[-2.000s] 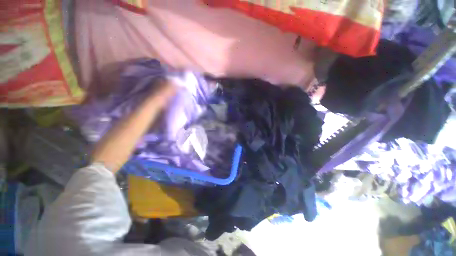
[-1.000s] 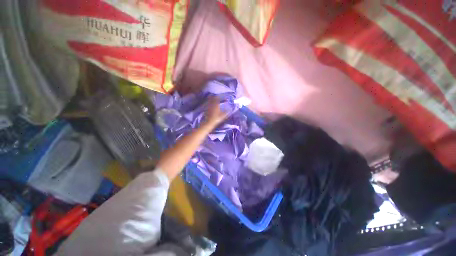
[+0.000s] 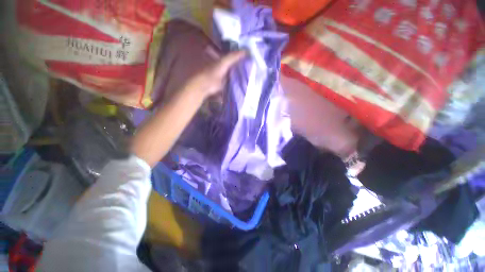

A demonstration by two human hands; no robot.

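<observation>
My left hand (image 3: 219, 75) reaches in from the lower left and is blurred. It is shut on a bunch of purple cut pieces (image 3: 258, 101), which hangs down over the blue plastic basket (image 3: 215, 209). The bunch shows pale patches and a whitish bit at its top. Its lower end touches or overlaps the pieces in the basket; I cannot tell which. More purple pieces (image 3: 198, 178) lie inside the basket. My right hand is not in view.
Red and white woven sacks stand at the upper left (image 3: 93, 48) and upper right (image 3: 372, 69). A black cloth bundle (image 3: 298, 186) lies right of the basket. A yellow thing (image 3: 167, 223) is below it. Pale purple pieces (image 3: 415, 252) lie at the lower right.
My left hand was low among the pieces in the basket. It is now higher, with a bunch of purple pieces lifted in it. The view has shifted too.
</observation>
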